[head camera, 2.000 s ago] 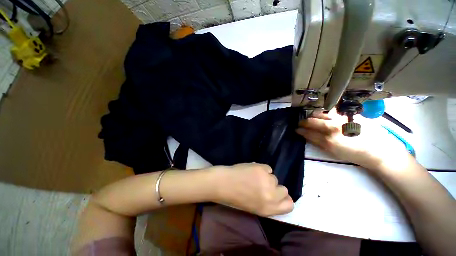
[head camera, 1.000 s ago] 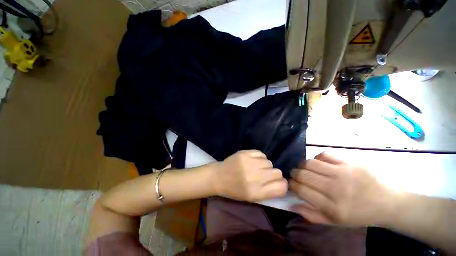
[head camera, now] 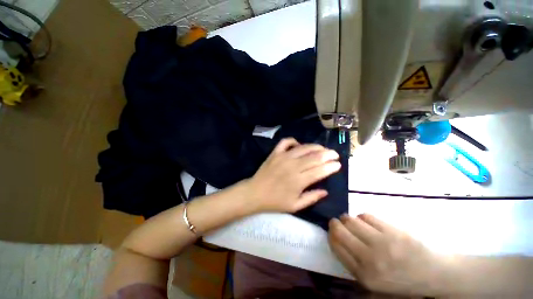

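A dark garment (head camera: 198, 111) lies heaped left of the sewing machine head (head camera: 386, 52), and one part runs under the presser foot (head camera: 342, 136). My left hand (head camera: 295, 175) lies on the cloth just in front of the foot, palm down with its fingers spread a little. My right hand (head camera: 374, 248) pinches the near corner of the cloth at its right edge, close to the table's front edge. The cloth's right edge runs straight from the foot to my right fingertips. The needle tip cannot be made out.
A tension knob (head camera: 402, 163) and a blue disc (head camera: 433, 132) are right of the foot. A blue looped tool (head camera: 469, 163) and a black stick (head camera: 469, 138) lie further right. Cardboard (head camera: 58, 146) extends at the left, with a yellow object (head camera: 11, 86) at its far corner.
My left hand has moved from the near edge forward onto the cloth and opened out. My right hand went from beside the foot to the near corner. The view has shifted somewhat.
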